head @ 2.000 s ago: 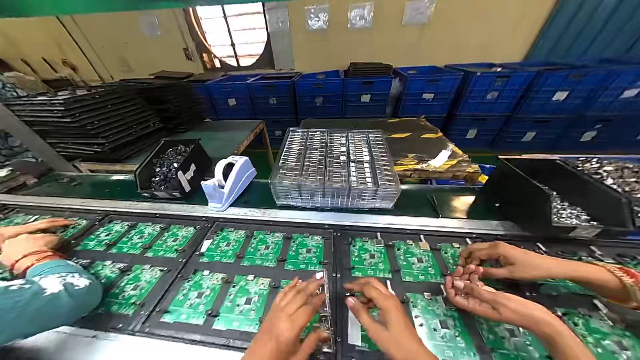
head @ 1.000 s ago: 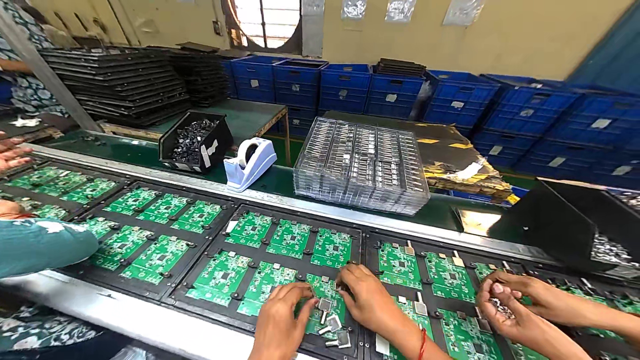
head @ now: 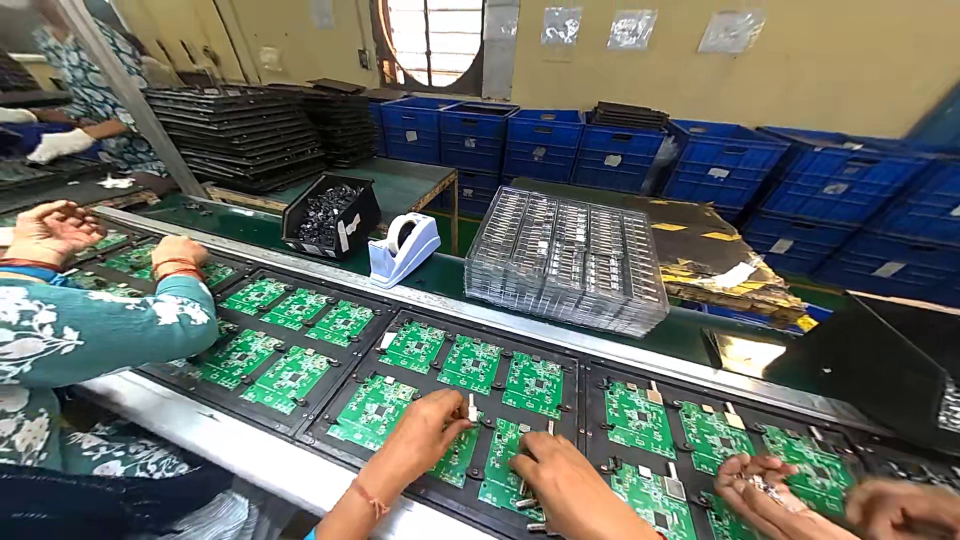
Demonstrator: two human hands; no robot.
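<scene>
My left hand (head: 431, 427) pinches a small metal-tipped connector (head: 472, 409) at the upper edge of a green circuit board (head: 456, 457). To its right, my right hand (head: 551, 472) rests over another green circuit board (head: 501, 465), its fingers curled down; what they hold is hidden. Several small metal connectors (head: 527, 504) lie by that hand at the board's lower edge. Both boards sit in a black tray (head: 442, 386) with more green boards in rows.
Stacked clear plastic trays of connectors (head: 562, 262), a white tape dispenser (head: 403, 251) and a black bin of black parts (head: 330, 217) stand behind the metal rail (head: 510, 319). A co-worker's hands (head: 757, 491) hold small metal parts at right; another's arms (head: 150, 315) reach over boards at left.
My left hand has moved from beside the loose connectors to the board on the left, a connector now in its fingers. The co-worker's arms at left reach farther over the boards. The view has shifted.
</scene>
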